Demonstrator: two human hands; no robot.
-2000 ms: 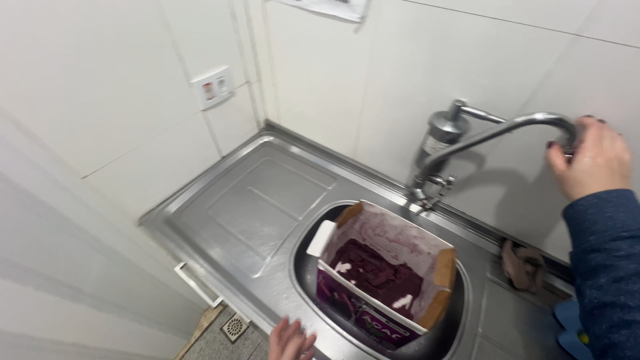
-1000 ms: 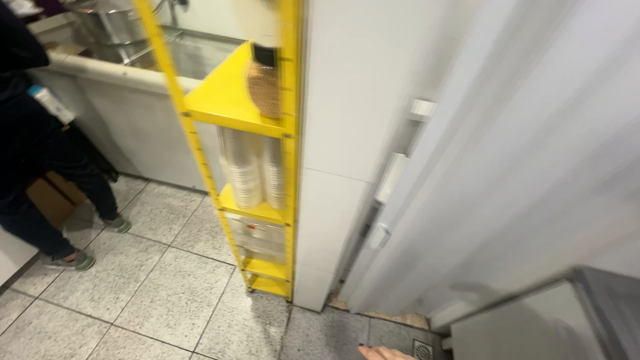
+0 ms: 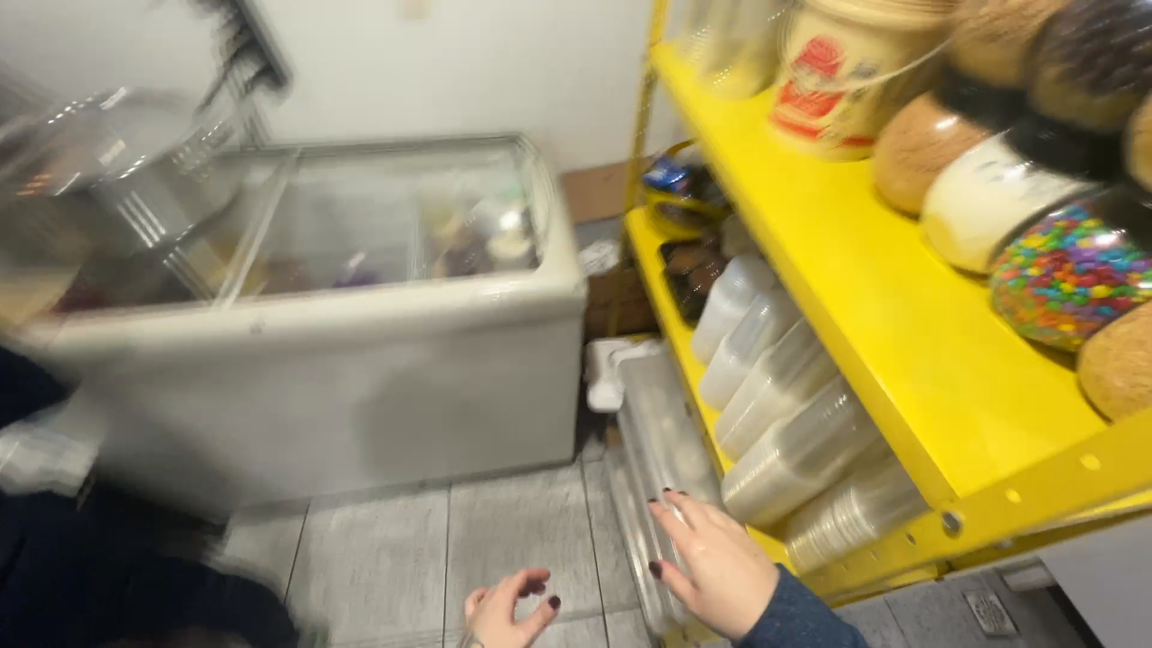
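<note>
My left hand [image 3: 511, 612] is low in the middle of the view, over the tiled floor, fingers apart and curled, with nothing in it. To its right my right hand [image 3: 715, 562], in a dark blue sleeve, is spread and also holds nothing. It is nearest to the lower shelf of a yellow metal rack, where stacks of clear plastic cups [image 3: 801, 450] lean in a row. Long clear plastic containers [image 3: 661, 432] are behind its fingertips. Whether the fingers touch them cannot be told.
On the yellow shelf [image 3: 837, 270] are a plastic bucket [image 3: 832, 81] and a jar of coloured candies [image 3: 1071, 274]. A glass-topped chest freezer [image 3: 387, 378] stands ahead, a blurred metal pot [image 3: 135, 171] at its left. A person in dark clothes [image 3: 135, 558] is close at the left.
The view has swung from the sink to the rack and freezer. My right hand, at the faucet two seconds ago, is now empty beside the rack.
</note>
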